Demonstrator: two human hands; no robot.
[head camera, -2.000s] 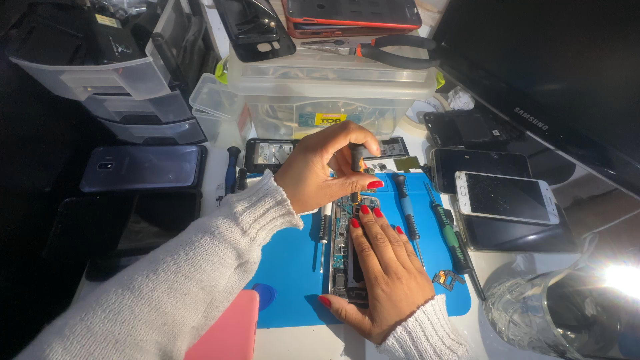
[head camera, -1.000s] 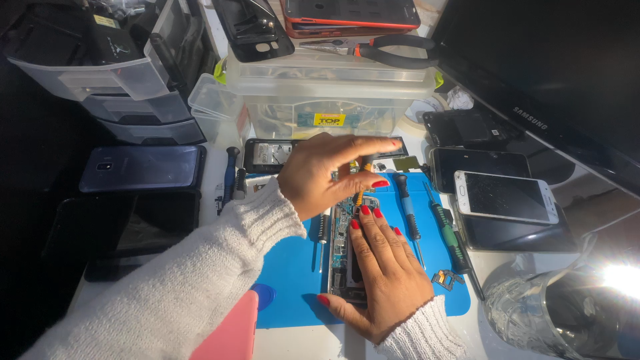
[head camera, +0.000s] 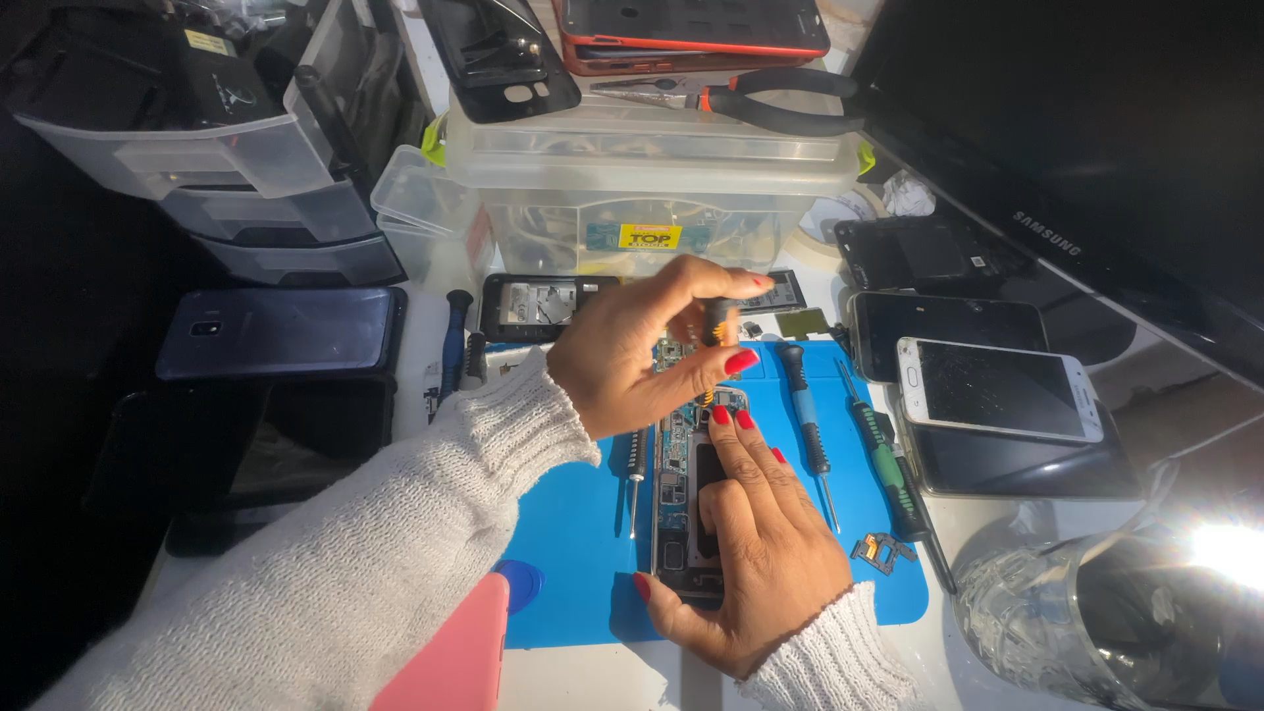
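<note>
An opened smartphone (head camera: 675, 494) with its circuit board bare lies on a blue repair mat (head camera: 573, 553). My left hand (head camera: 642, 346) is over the phone's upper end, its thumb and fingers around a dark and yellow screwdriver (head camera: 719, 321) held upright; its tip is hidden. My right hand (head camera: 765, 523) rests on the phone, fingertips by the board and thumb at the lower left edge. A screwdriver with a black and white handle (head camera: 637, 459) lies left of the phone. To the right are a blue screwdriver (head camera: 807, 410) and a green one (head camera: 889, 464).
Clear plastic boxes (head camera: 652, 158) stand behind, with pliers (head camera: 770, 99) on top. A drawer unit (head camera: 227, 158) and phones (head camera: 281, 334) are at left. At right are a white cracked phone (head camera: 997, 390), a monitor (head camera: 1086, 148) and a glass (head camera: 1027, 602). A pink case (head camera: 454, 652) lies in front.
The fingers of my left hand have shifted around the screwdriver, with the index finger now reaching over its top. My right hand has stayed on the phone.
</note>
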